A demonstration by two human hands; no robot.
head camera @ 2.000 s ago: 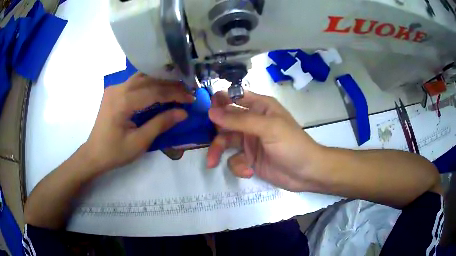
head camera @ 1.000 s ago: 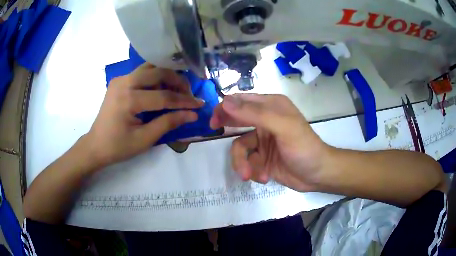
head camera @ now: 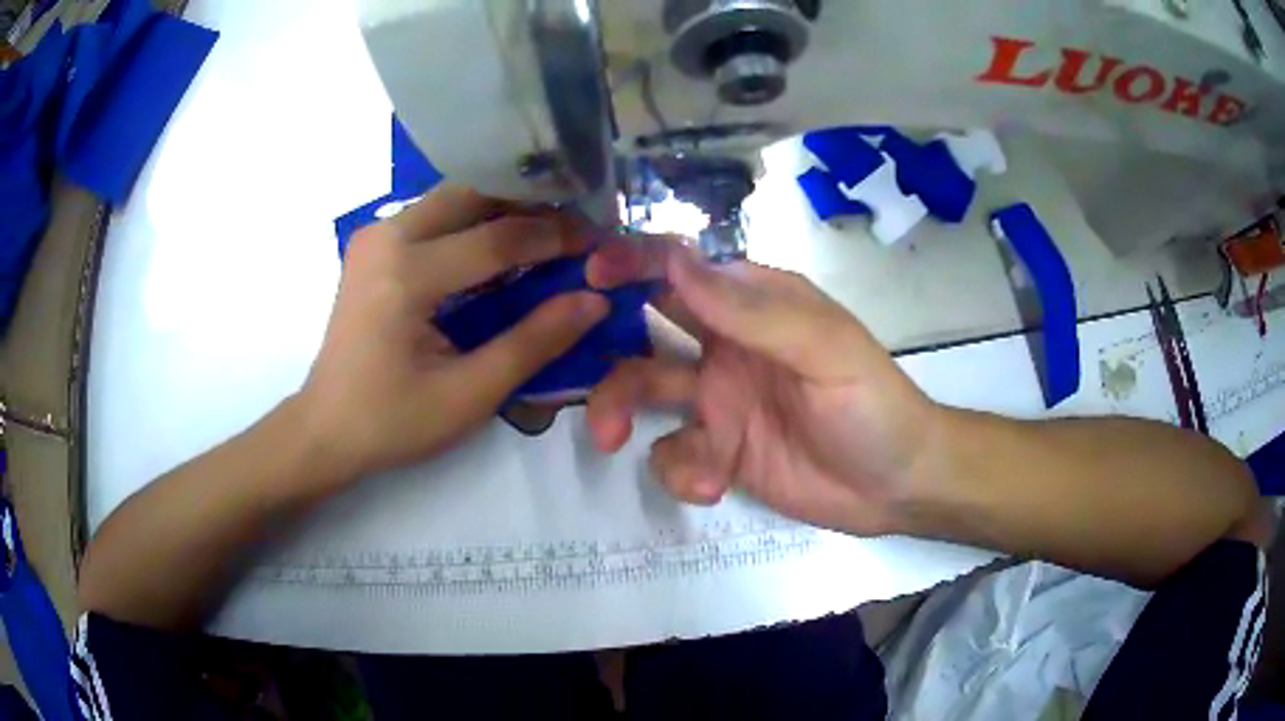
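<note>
A blue fabric panel (head camera: 543,327) lies under my hands at the sewing machine head, with part of it showing behind my left hand. My left hand (head camera: 451,310) is on the panel, its thumb and fingers holding a folded part. My right hand (head camera: 761,366) has its thumb and index finger pinching the panel's edge close to the needle area, with the other fingers curled below. The presser foot and needle area (head camera: 674,211) is lit and partly hidden by the fingertips.
The white machine body (head camera: 902,71) spans the top. Blue and white pieces (head camera: 895,180) lie behind the needle, a blue strip (head camera: 1046,303) and dark red snips (head camera: 1177,352) at right. Blue fabric (head camera: 134,106) is at far left. A ruler scale (head camera: 536,561) runs along the front edge.
The view has shifted slightly. The panel, flatter one second ago, now shows a raised fold between my hands. My right fingertips have come in onto its edge.
</note>
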